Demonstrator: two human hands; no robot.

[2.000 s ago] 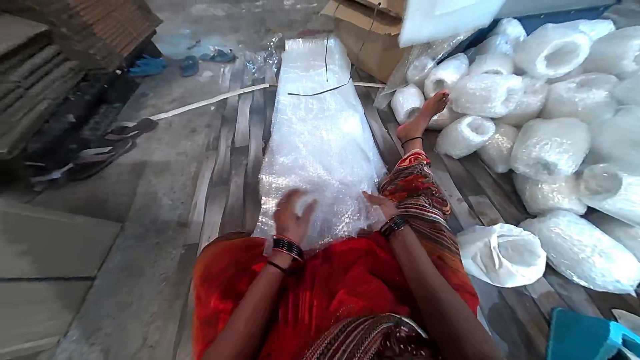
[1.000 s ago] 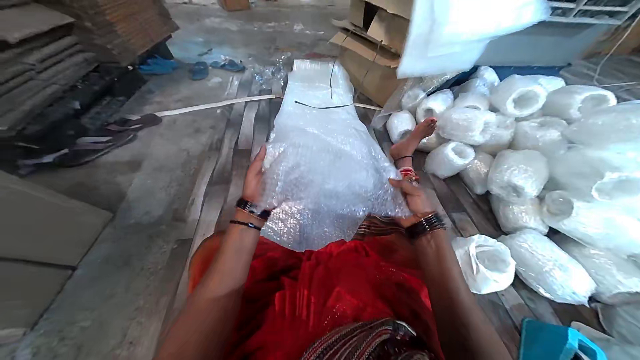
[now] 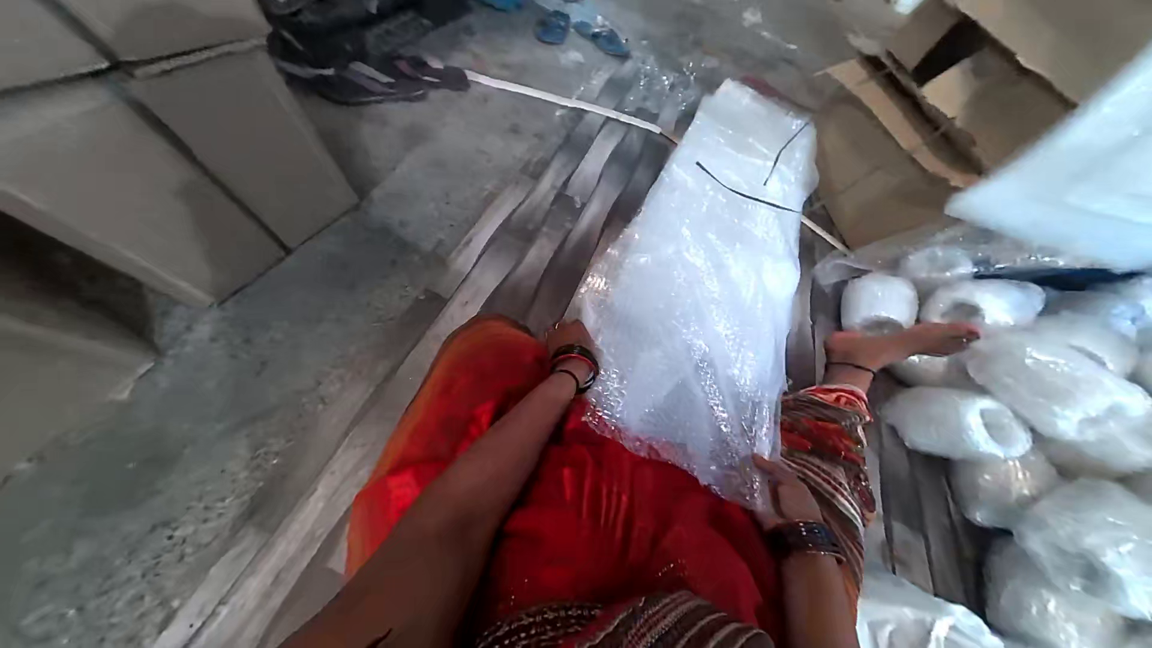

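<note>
A long stack of clear bubble wrap sheets (image 3: pixel 697 288) lies over the floor mat and reaches onto my lap, with two thin dark strips on its far part. My left hand (image 3: pixel 571 340) is at the left edge of the bubble wrap; its fingers are mostly hidden, so its grip is unclear. At the near right corner, my right hand (image 3: pixel 785 490) pinches the edge of the bubble wrap between thumb and fingers. Dark bangles circle both wrists.
Several bundles wrapped in bubble wrap (image 3: pixel 958 423) are piled at the right, close to my bare foot (image 3: pixel 900 346). Torn cardboard boxes (image 3: pixel 882 171) stand at the back right. Large cartons (image 3: pixel 180 153) are at the left, and sandals (image 3: pixel 603 38) lie on the concrete floor beyond.
The bubble wrap that both hands held spread at its sides a second ago now lies lower over my lap. My right hand has come back to its near corner. The view has turned.
</note>
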